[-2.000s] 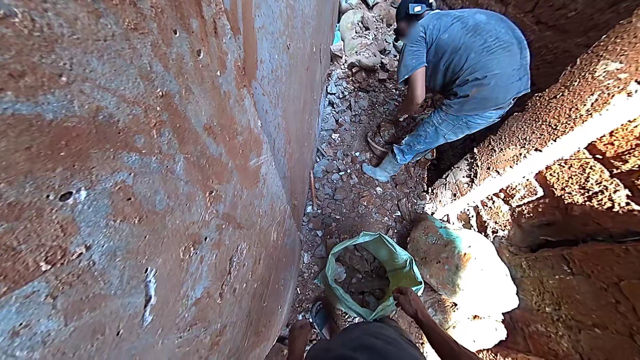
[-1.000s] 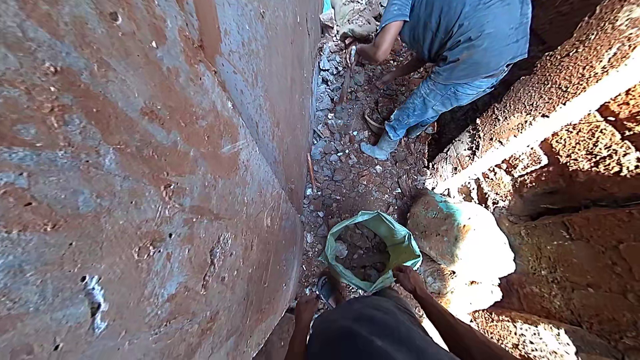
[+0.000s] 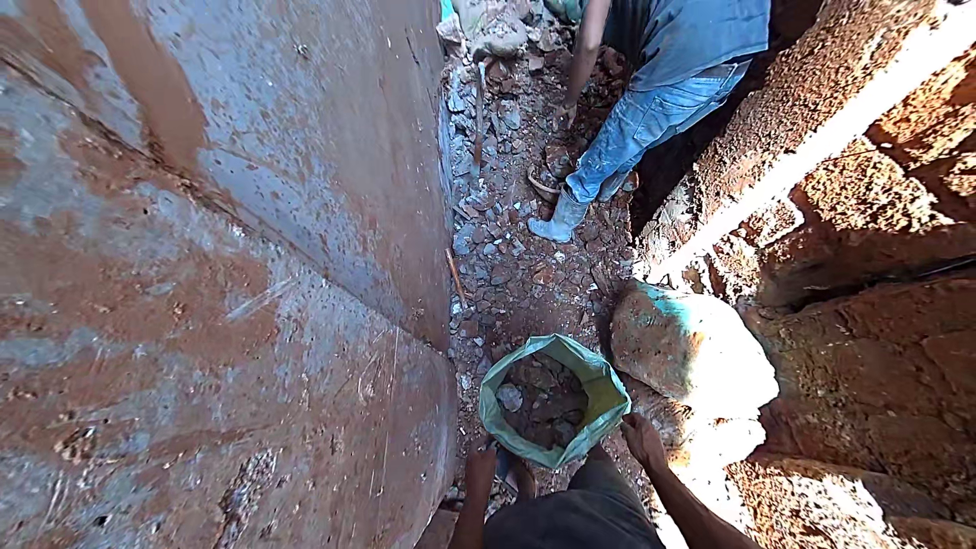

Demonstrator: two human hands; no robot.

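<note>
An upright green woven sack (image 3: pixel 602 418) with its mouth wide and rolled stands at my feet, partly filled with brown rubble and a pale stone (image 3: pixel 509 397). My right hand (image 3: pixel 642 438) grips the sack's rim at its right side. Close to the lower left of the rim is my left hand (image 3: pixel 480 460); whether its fingers hold the rim cannot be made out. Farther up, a co-worker (image 3: pixel 648 99) in a blue shirt, jeans and boots bends over the rubble, one hand down among the stones beside a round basin-like rim (image 3: pixel 541 185).
A tall mud-stained concrete wall (image 3: pixel 305 229) closes the left side. A long-handled tool (image 3: pixel 479 122) and a thin stick (image 3: pixel 456 276) lie along it on broken stone. At the right are a large full sack (image 3: pixel 686 343) and rough earth blocks (image 3: pixel 877 381).
The co-worker, who held a long-handled tool one second ago, now has a hand down at the rubble, and the tool lies by the wall. My right hand remains at the sack's rim.
</note>
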